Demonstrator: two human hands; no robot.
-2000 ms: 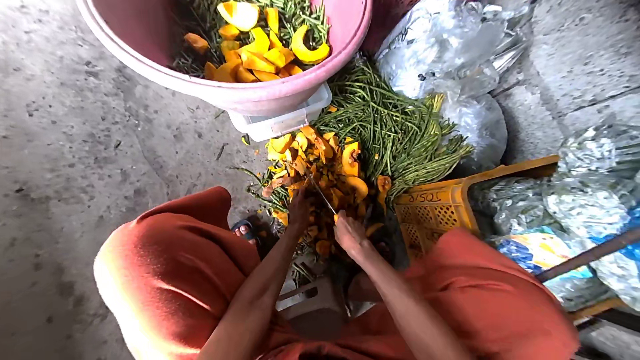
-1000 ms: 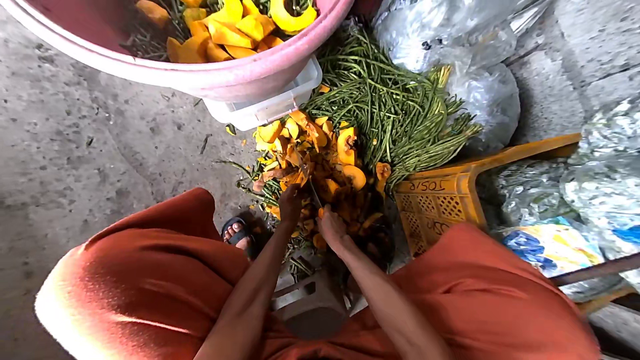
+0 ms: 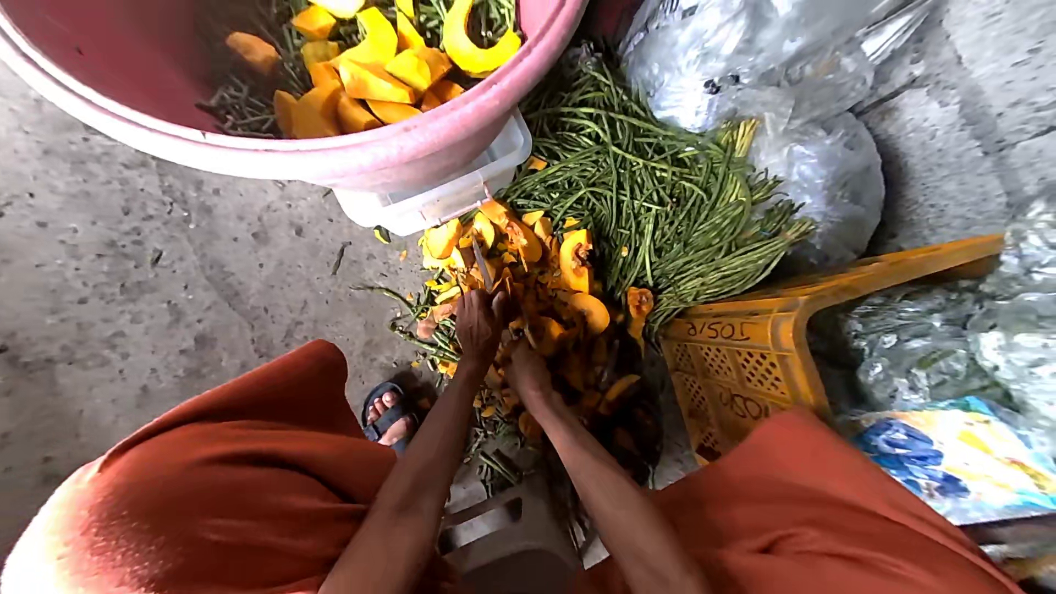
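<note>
Over a heap of cut orange pumpkin pieces (image 3: 575, 262), both of my hands are close together. My right hand (image 3: 530, 375) is closed low on a knife, its handle mostly hidden. The narrow metal blade (image 3: 481, 266) shows just beyond my left hand (image 3: 480, 326), pointing up and left among the pieces. The fingers of my left hand are curled beside the blade; whether they grip a piece cannot be told. Long green beans (image 3: 652, 198) lie in a pile touching the heap's right side.
A pink tub (image 3: 388, 153) with pumpkin chunks and cut beans stands beyond the heap, above a clear plastic container (image 3: 412, 206). An orange crate (image 3: 730, 355) stands at right, near clear plastic bags (image 3: 833, 177). A grey plastic stool (image 3: 511, 536) is between my knees.
The blade now shows beyond my left hand, farther toward the tub than a second ago. My hands stay close together over the heap. The view has shifted somewhat.
</note>
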